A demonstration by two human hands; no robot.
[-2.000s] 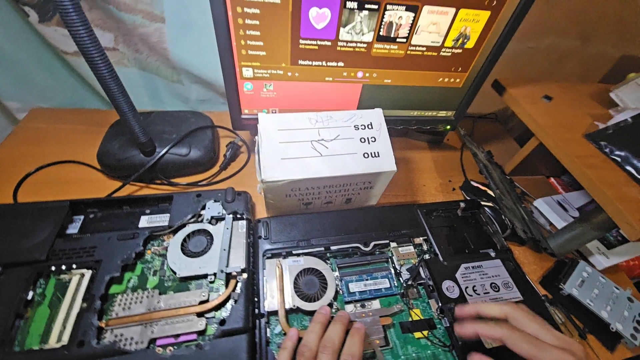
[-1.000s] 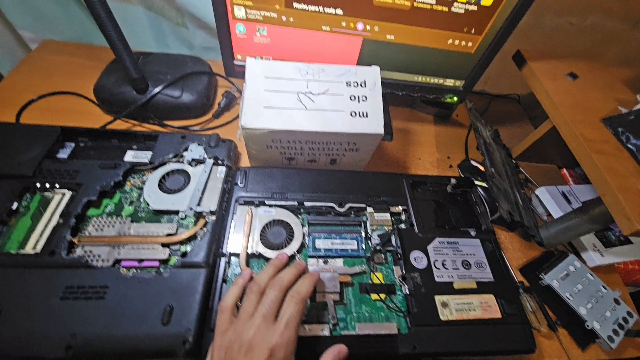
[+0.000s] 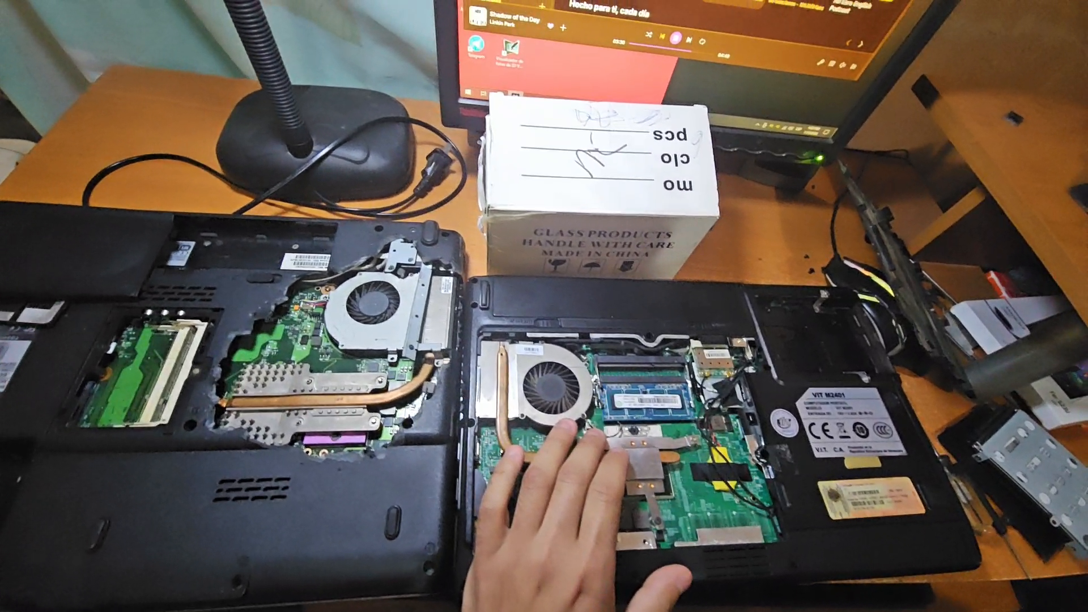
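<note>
My left hand (image 3: 557, 527) lies palm down, fingers extended, over the heat pipe and lower edge of the cooling fan (image 3: 551, 388) in the right-hand laptop base (image 3: 850, 544). It holds nothing; whether the fingertips press on the parts cannot be told. Right of the fan sits a blue memory module (image 3: 644, 401), above the green motherboard (image 3: 718, 518) with black cables and yellow tape. To the left is a second upturned laptop base (image 3: 323, 527), its casing cut away raggedly around a fan (image 3: 372, 302) and a copper heat pipe (image 3: 340, 399). My right hand is out of view.
Behind the laptops stand a white cardboard box (image 3: 595, 161), a black lamp base (image 3: 314, 140) with a looped cable and plug, and a monitor (image 3: 578, 76). At the right are a metal bracket (image 3: 1037, 467), a dark narrow part (image 3: 901, 263) and a wooden shelf (image 3: 1020, 170).
My right hand, over the right laptop base two seconds ago, has left the view. My left hand remains over the fan area, with more of it now showing. The view has shifted.
</note>
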